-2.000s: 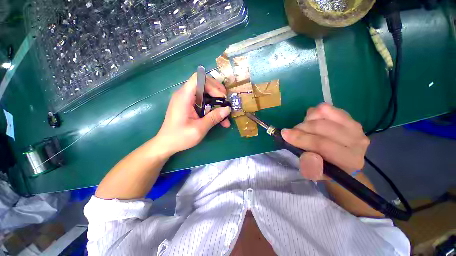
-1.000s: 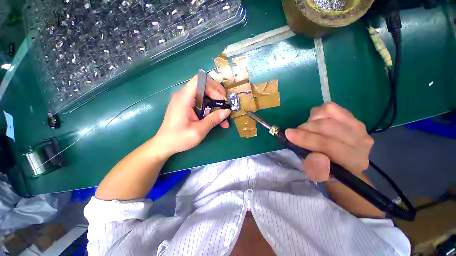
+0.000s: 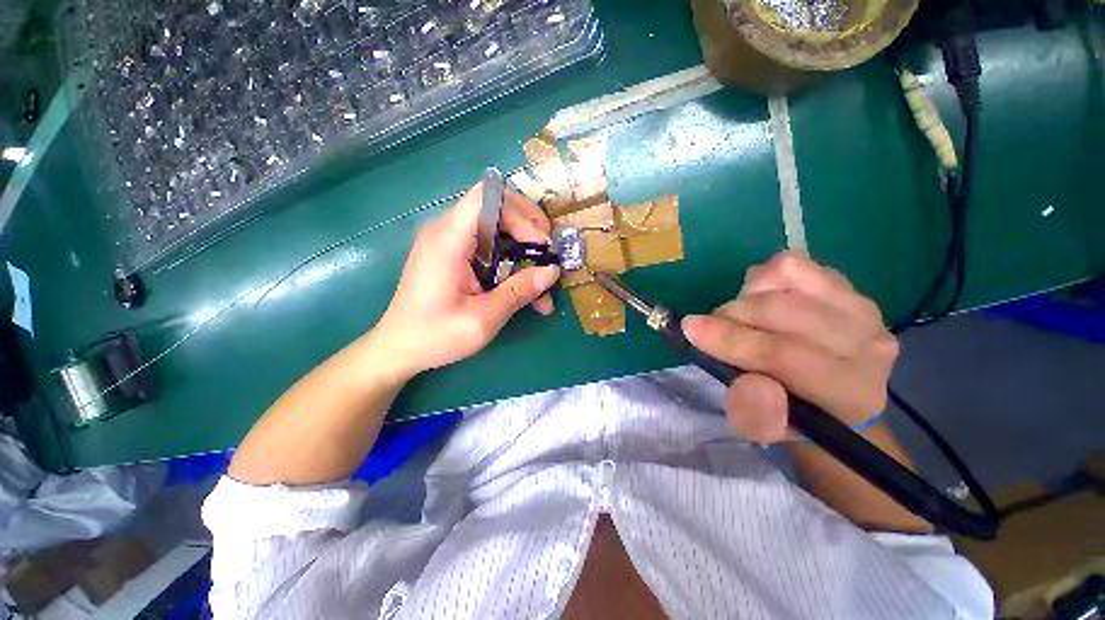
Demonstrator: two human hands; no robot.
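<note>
My left hand [image 3: 461, 285] holds silver tweezers [image 3: 491, 208] and a small black part [image 3: 524, 252] between its fingers. The black part touches or nearly touches a small silver component [image 3: 571, 248] on the brown tape cross [image 3: 648, 230]. Thin solder wire [image 3: 318, 256] runs from the left into this hand. My right hand [image 3: 806, 345] holds the black soldering iron [image 3: 848, 448]. Its thin tip points up and left, just below and right of the silver component; whether it touches cannot be told.
A clear tray [image 3: 327, 103] with many small silver parts lies at the upper left. The solder spool [image 3: 87, 388] stands at the far left, a small black part [image 3: 129, 290] above it. A round tan tub [image 3: 757, 55] stands at the top. Black cords [image 3: 961, 182] run down the right side.
The soldering iron and my right hand have shifted slightly left since one second ago, with the iron's tip closer to the silver component. My left hand is nearly still.
</note>
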